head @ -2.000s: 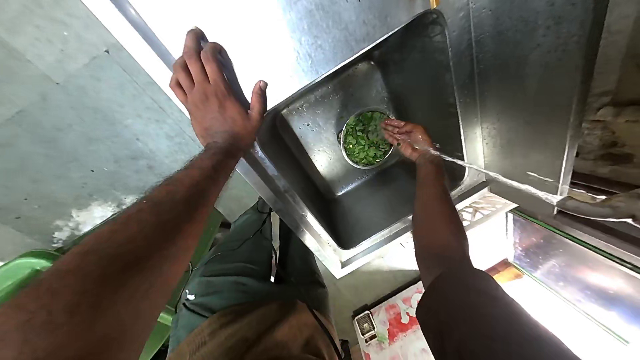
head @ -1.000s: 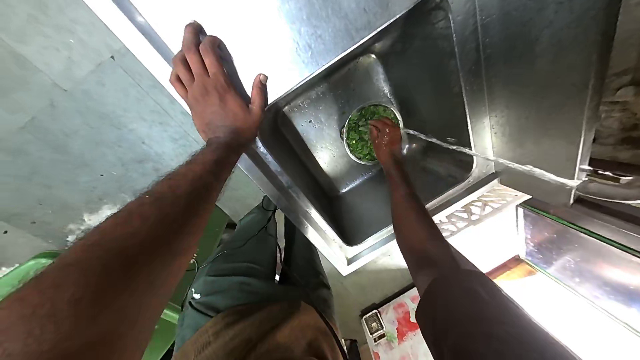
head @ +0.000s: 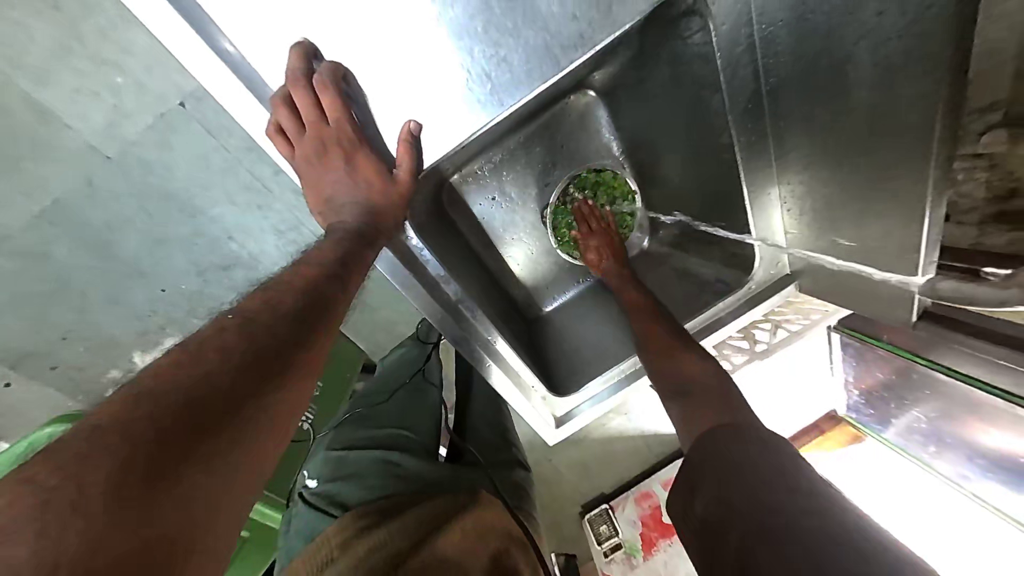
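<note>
Inside the stainless steel sink (head: 512, 232), a round metal bowl (head: 552, 234) holds chopped green leaves (head: 606, 189) in water. My right hand (head: 598, 240) lies flat over the leaves with its fingers spread a little, its fingertips touching them. A stream of water (head: 808, 254) comes in from the right and lands in the bowl beside this hand. My left hand (head: 344, 148) rests on the raised edge of the steel counter at the sink's upper left, fingers apart, holding nothing.
The steel counter (head: 528, 40) runs along the sink's far side. Green plastic bins (head: 332, 400) stand on the tiled floor at lower left. A glass-sided case (head: 928, 400) is at lower right, near a red and white box (head: 648, 528). Thin cables hang by my legs.
My right hand was at the bowl's right edge two seconds ago, then dipped into the leaves with bent fingers; now its fingers are straighter over them. My left hand has stayed on the counter edge.
</note>
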